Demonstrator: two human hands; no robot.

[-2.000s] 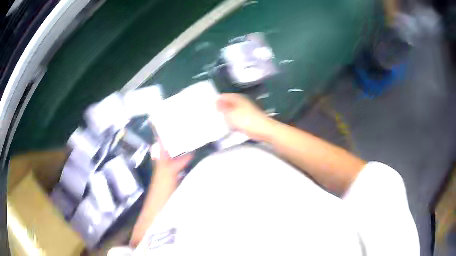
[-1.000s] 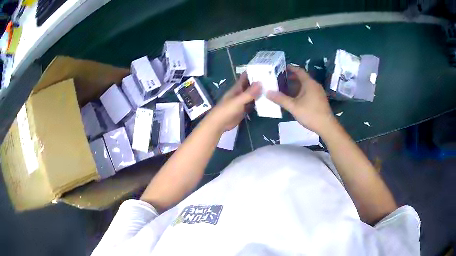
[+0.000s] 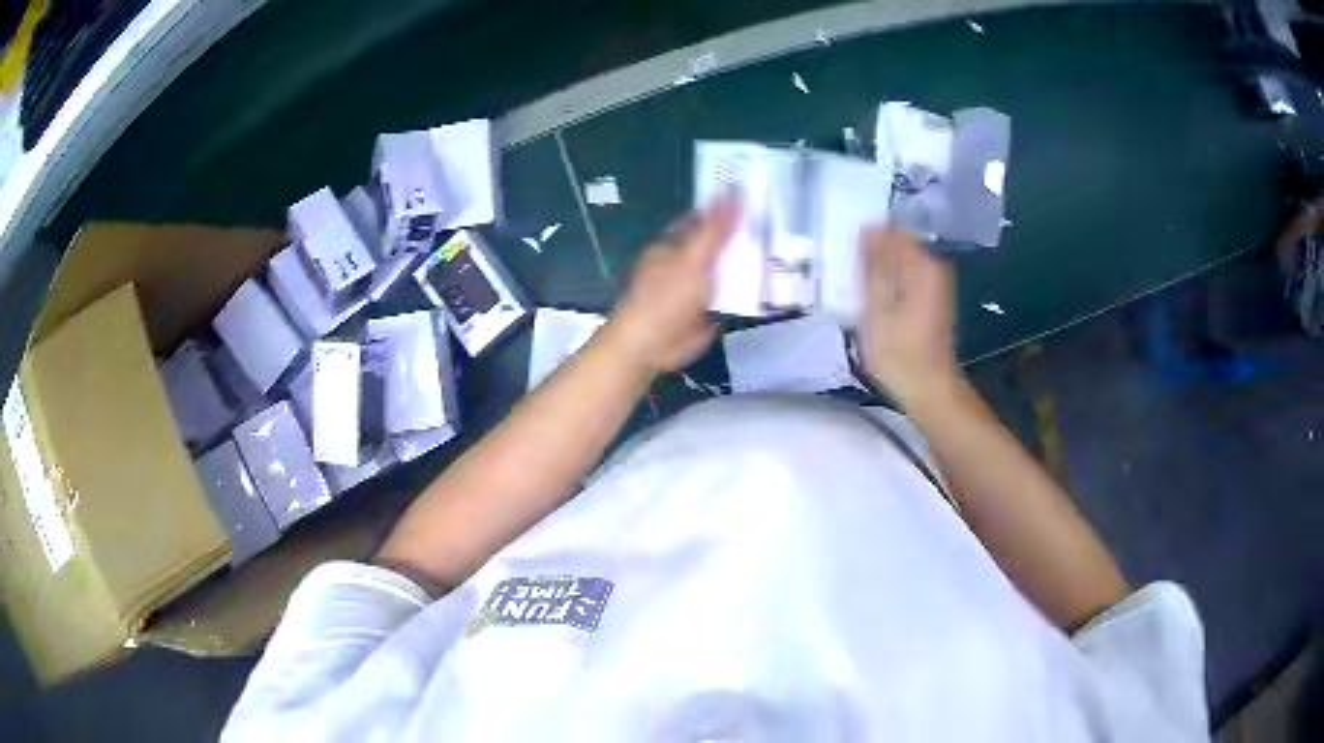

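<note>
A white retail box [image 3: 770, 240] with grey print is held up in front of my chest, its right-hand part blurred. My left hand [image 3: 678, 295] grips its left side. My right hand [image 3: 909, 308] is at its right side, blurred, with the fingers on a plain white panel [image 3: 850, 232]; whether this is an opened flap or another box face I cannot tell. The fingertips behind the box are hidden.
Several white boxes [image 3: 283, 462] lie at the mouth of a brown carton [image 3: 138, 450] on the left. A box with a dark front [image 3: 471, 290] lies beside them. An open white box [image 3: 958, 174] stands at right. White pieces [image 3: 789, 356] and slivers lie on the green bench [image 3: 1104, 218].
The held box looked narrow and upright a second ago and now shows a wider face. My right hand has moved around to its right side. The view has shifted slightly right.
</note>
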